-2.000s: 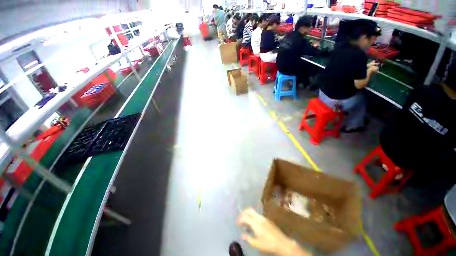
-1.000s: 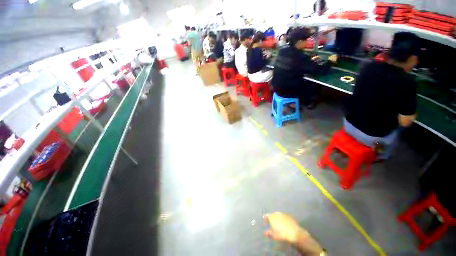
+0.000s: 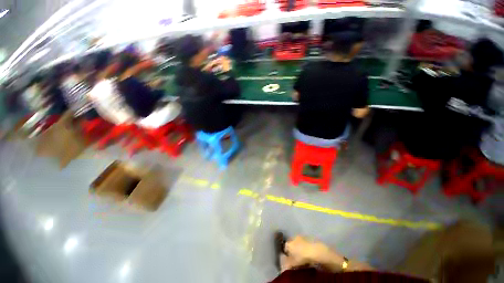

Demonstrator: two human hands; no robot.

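My right hand (image 3: 310,251) is low in the picture, blurred, with a pale yellow band at the wrist and a dark red sleeve behind it. A small dark shape (image 3: 279,249) shows at its fingers. I cannot tell if it is a shoe tip on the floor or something held. Whether the fingers are closed is unclear. My left hand is not in view. A blurred brown cardboard box (image 3: 467,251) stands on the floor at the lower right.
Several workers (image 3: 331,99) sit on red stools (image 3: 314,160) and a blue stool (image 3: 220,145) along the green bench (image 3: 276,91), under a white shelf (image 3: 248,25). An open cardboard box (image 3: 132,187) lies left, beyond a yellow floor line (image 3: 342,211).
The view has swung right, from along the aisle to facing the bench. The conveyor with black trays has left the picture. My right hand stays low, with more sleeve showing.
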